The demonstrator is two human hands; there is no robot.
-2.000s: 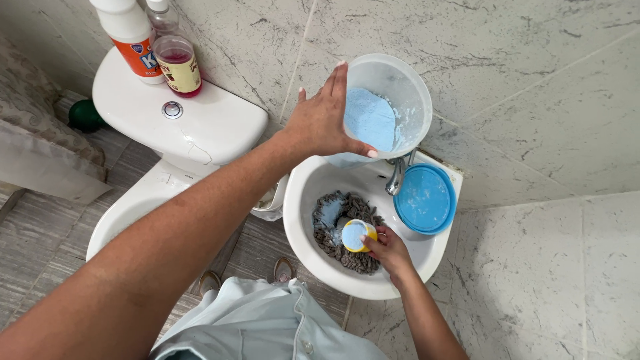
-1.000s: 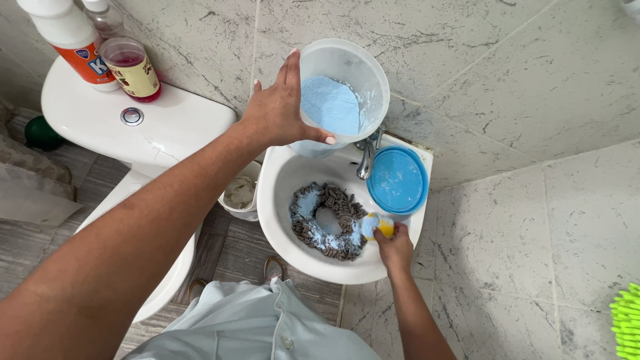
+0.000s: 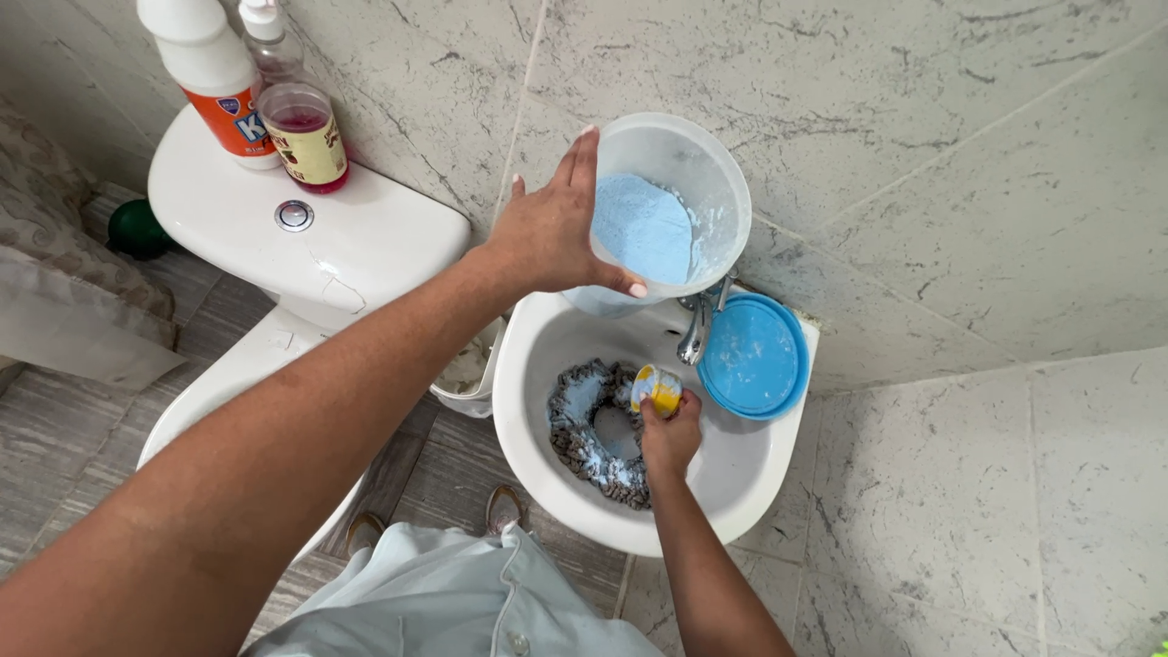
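My left hand (image 3: 561, 224) grips the side of a translucent plastic tub (image 3: 721, 196), tilted at the back of the sink, with light blue powder (image 3: 643, 228) inside. Held in my right hand (image 3: 672, 433) is a small yellow and white cup (image 3: 657, 391), over the right side of a grey ring-shaped mop head (image 3: 575, 438) in the white washbasin (image 3: 538, 347). Blue powder lies on the mop head's left and lower strands. The cup's inside shows only traces of powder. A blue lid (image 3: 753, 356) dusted with powder rests on the basin's right rim, beside the chrome faucet (image 3: 695, 338).
To the left stands a toilet, its tank lid (image 3: 383, 228) bearing a white bottle (image 3: 205, 73), a clear pump bottle (image 3: 272, 46) and a cup of red liquid (image 3: 306, 141). A small bin (image 3: 474, 383) sits between toilet and basin. A tiled wall rises behind.
My right hand has moved with the cup from the basin's right side up toward the tub. More blue powder lies on the mop head than two seconds ago. My left hand still holds the tub.
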